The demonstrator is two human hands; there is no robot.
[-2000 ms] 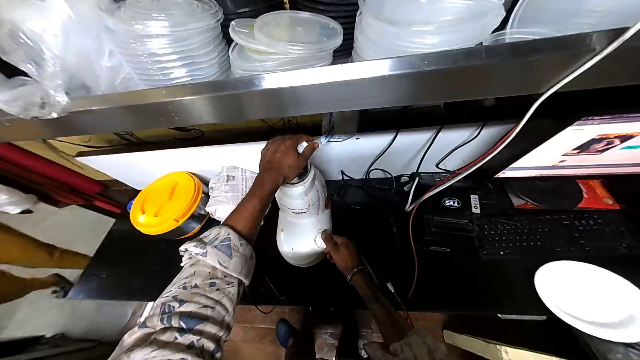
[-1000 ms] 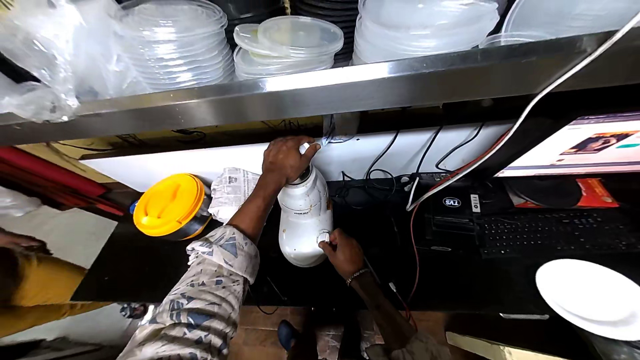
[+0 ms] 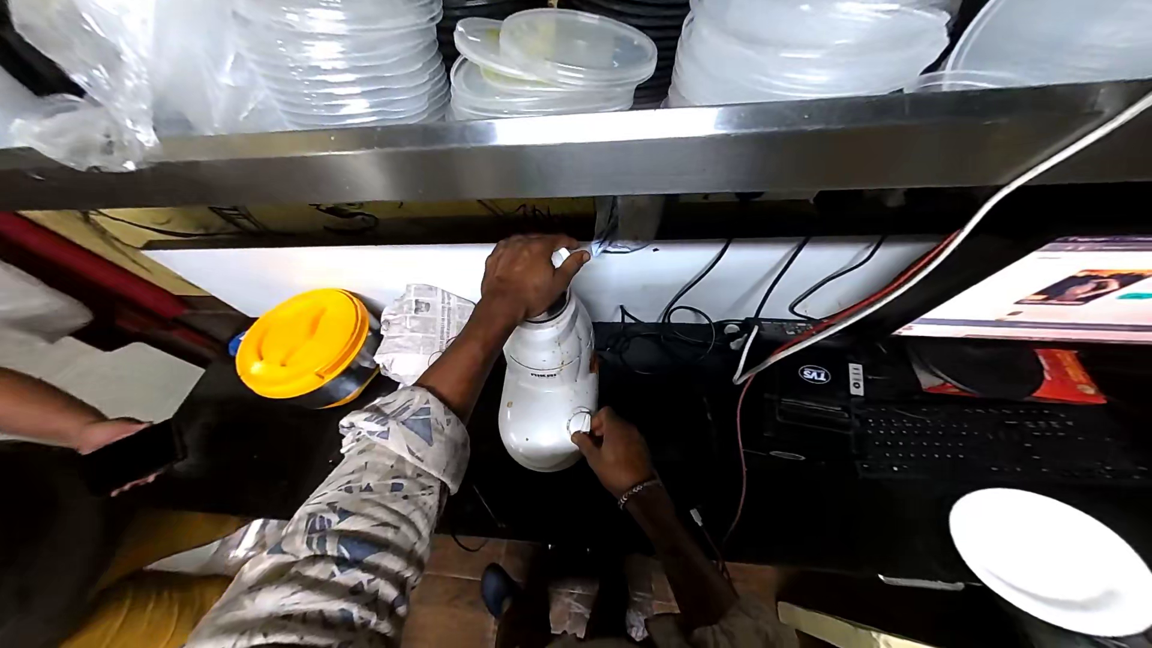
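Observation:
A white mixer grinder base (image 3: 547, 387) stands on the black counter, seen from above. My left hand (image 3: 531, 274) presses on its top at the far end, the fingers curled around a white part; what lies beneath the palm is hidden. At the base's near right side, my right hand (image 3: 615, 450) grips a white round knob (image 3: 580, 421) between thumb and fingers. Left of the grinder lie a crumpled sheet of newspaper (image 3: 418, 331) and a round container with a yellow lid (image 3: 306, 344).
A steel shelf (image 3: 576, 153) with stacked plastic lids (image 3: 576, 54) hangs above. To the right are a black keyboard (image 3: 990, 436), a monitor (image 3: 1062, 292), a white plate (image 3: 1048, 558) and loose cables (image 3: 688, 328). Another person's hand (image 3: 117, 441) holds a phone at the left.
At the left edge, another person's hand with a phone has come nearer to the counter. My two hands stay on the grinder.

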